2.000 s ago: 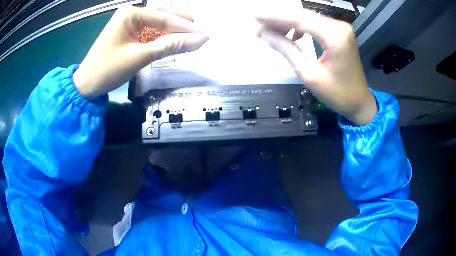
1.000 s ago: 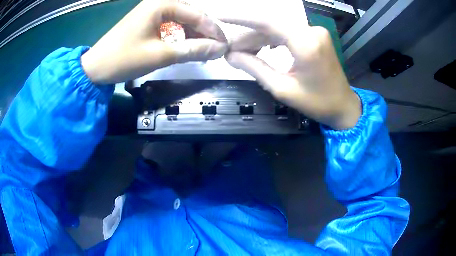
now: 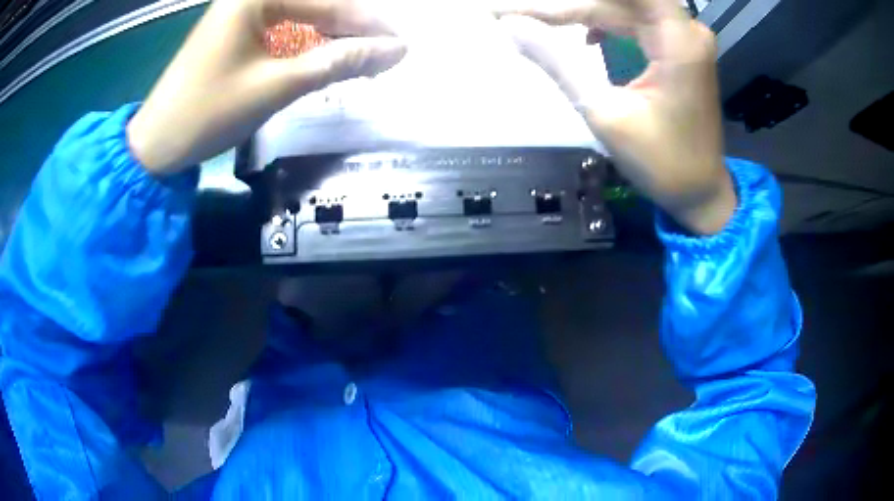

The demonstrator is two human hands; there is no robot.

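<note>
The black holding fixture (image 3: 441, 235) lies crosswise at the near edge, with several small dark slots in its face and screws at its ends. My left hand (image 3: 265, 83) is over the upper left of the paper, thumb and fingers reaching right; glare washes out its fingertips. My right hand (image 3: 652, 103) is over the upper right of the paper, thumb and fingers spread apart, tips also lost in glare. Whether either holds a small part cannot be seen. The orange-red parts pile (image 3: 294, 39) shows between my left thumb and fingers.
The white paper (image 3: 451, 108) behind the fixture is overexposed. A dark green mat (image 3: 98, 83) lies at left, with metal rails beyond it. Grey equipment with a black fitting (image 3: 767, 103) stands at right. A small green strip (image 3: 620, 191) shows right of the fixture.
One second ago my fingertips met above the fixture; now my hands are apart, the left back to the left, the right to the right and up. The fixture's right end is uncovered again.
</note>
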